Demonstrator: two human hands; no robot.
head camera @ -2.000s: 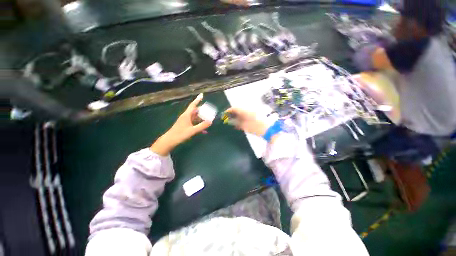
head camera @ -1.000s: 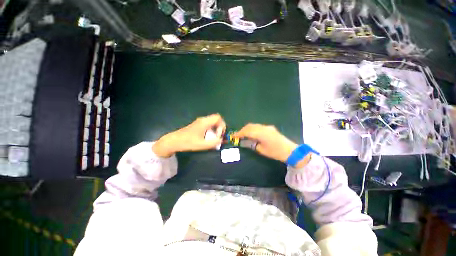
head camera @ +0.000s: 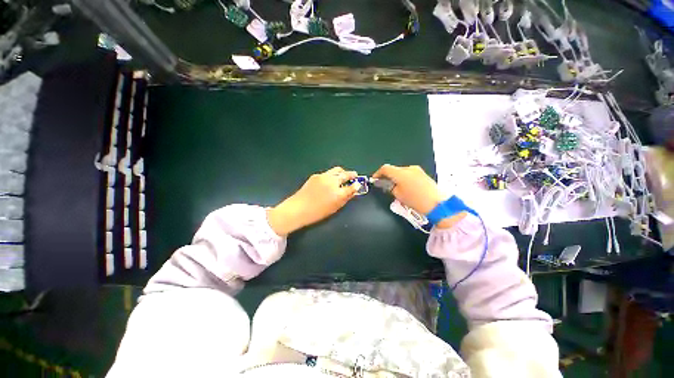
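Observation:
My left hand (head camera: 318, 198) and my right hand (head camera: 409, 187) meet over the dark green bench top. Between their fingertips is a small adapter unit (head camera: 360, 184), with a white rim and a dark blue part showing. Both hands grip it, and the fingers cover most of it. A looped white cord (head camera: 408, 215) hangs below my right hand; where it joins is hidden. A blue wrist strap (head camera: 448, 211) is on my right wrist. No loose housing shows on the bench in front of me.
At right, a white sheet (head camera: 462, 125) bears a heap of circuit boards (head camera: 547, 140) and cords. At left stand black trays (head camera: 70, 177) with white housings (head camera: 11, 184). A worn rail (head camera: 310, 76) runs behind the bench; corded units (head camera: 484, 48) lie beyond it. A neighbouring person's sleeve shows at far right.
The yellow-and-blue part in my right fingers and the white piece on the bench no longer show separately. My hands now hold one unit together, slightly higher and further right, with its cord visible.

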